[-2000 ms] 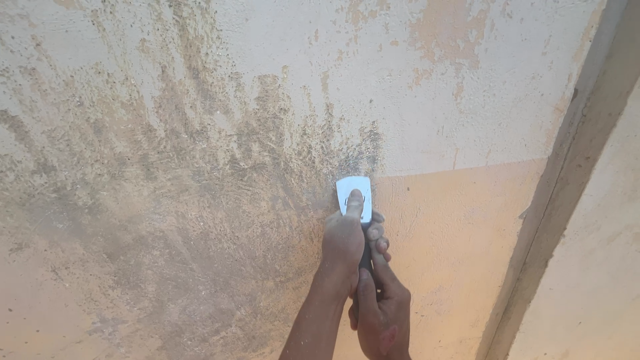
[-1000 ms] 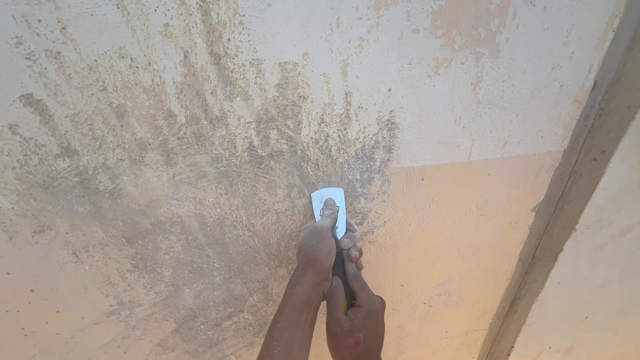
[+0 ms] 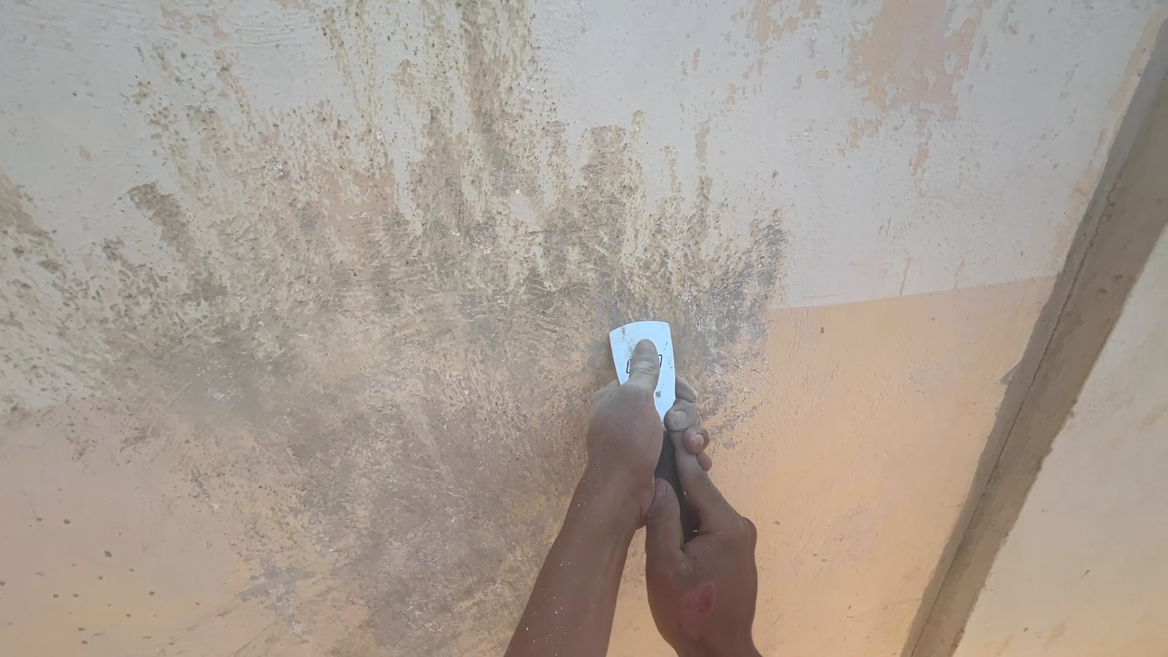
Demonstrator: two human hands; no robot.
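Observation:
A putty knife [image 3: 664, 388] with a pale metal blade and a dark handle lies against the painted wall [image 3: 876, 411], its blade edge pointing up. My left hand [image 3: 631, 424] grips it near the blade, thumb pressed flat on the metal and fingers wrapped round the far side. Lower down, my right hand [image 3: 703, 557] is closed round the handle, which it partly hides. Around the blade the wall is stained dark, scratched and flaking.
White paint [image 3: 912, 210] covers the upper wall and orange paint the lower part. A raised grey-brown strip [image 3: 1049, 365] runs diagonally down the right side, with more pale wall beyond it. Small specks of debris show near the arms.
Both hands and the putty knife have moved left along the wall from where they were two seconds ago. The grip looks the same.

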